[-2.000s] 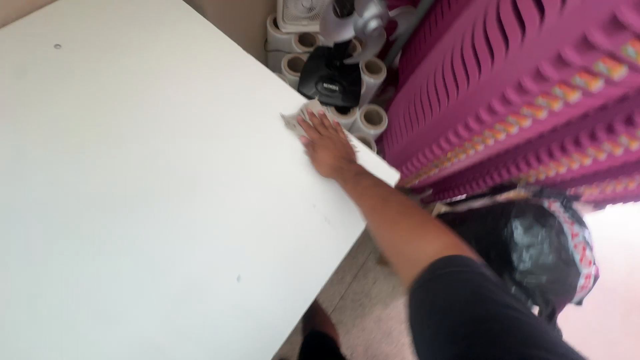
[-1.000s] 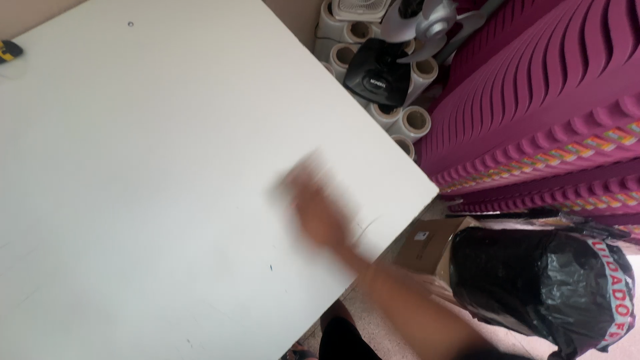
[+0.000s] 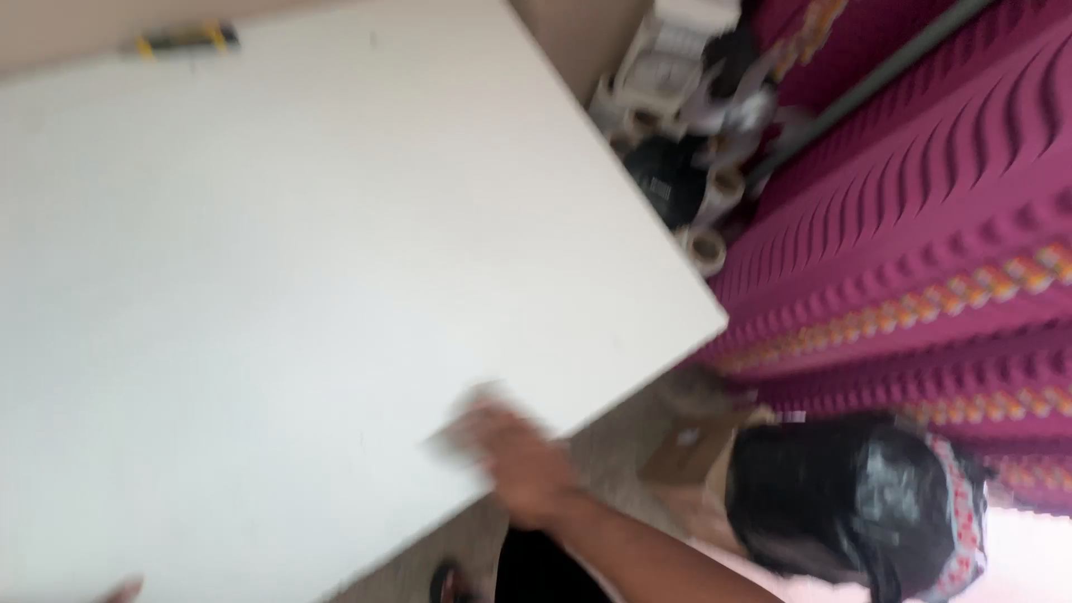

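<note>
My right hand (image 3: 519, 456) presses a pale cloth (image 3: 465, 427) flat on the white tabletop (image 3: 352, 251), close to the table's near edge. Both hand and cloth are blurred by motion. At the bottom left only the fingertips of my left hand (image 3: 124, 590) show, over the tabletop; the rest of it lies outside the view, and whether it holds anything cannot be seen.
A black and yellow tool (image 3: 188, 38) lies at the table's far edge. Beyond the right edge are whitish rolls (image 3: 705, 249), a fan's black base (image 3: 668, 180) and magenta corrugated panels (image 3: 904, 226). A cardboard box (image 3: 691, 448) and a black plastic-wrapped bundle (image 3: 846, 502) stand lower right.
My right hand with the cloth has moved from the table's right edge across the top to its near edge. Left fingertips have come into view. The view has shifted.
</note>
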